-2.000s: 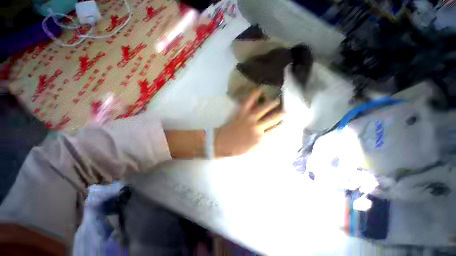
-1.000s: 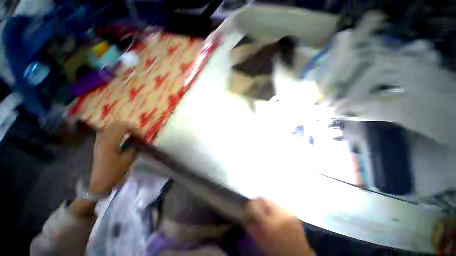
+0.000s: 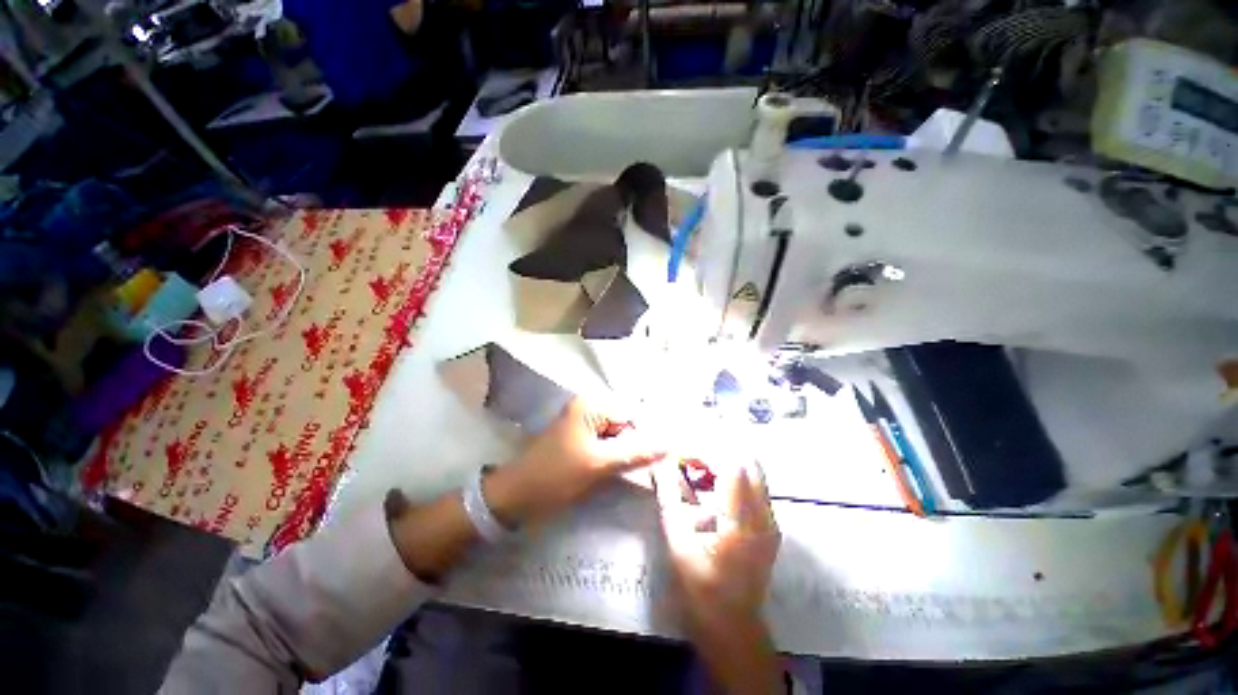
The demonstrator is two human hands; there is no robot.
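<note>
A brown-and-beige cut fabric piece lies on the white machine table, its right part running under my left hand and into the lamp glare. My left hand has its fingers on this piece, left of the needle area. My right hand is in front of the needle, with a small dark-red item between its fingertips. The glare hides the fabric edge there and the presser foot. Curling brown-beige sewn pieces lie behind my left hand.
The sewing machine arm spans the right. Beneath it are orange and blue slim tools and a black flat rectangle. Yellow-red loops lie far right. A printed sheet with a white charger is left.
Both hands have moved from the table's front-left edge to the needle area, bringing the strip onto the table. The view has levelled and shows more of the machine.
</note>
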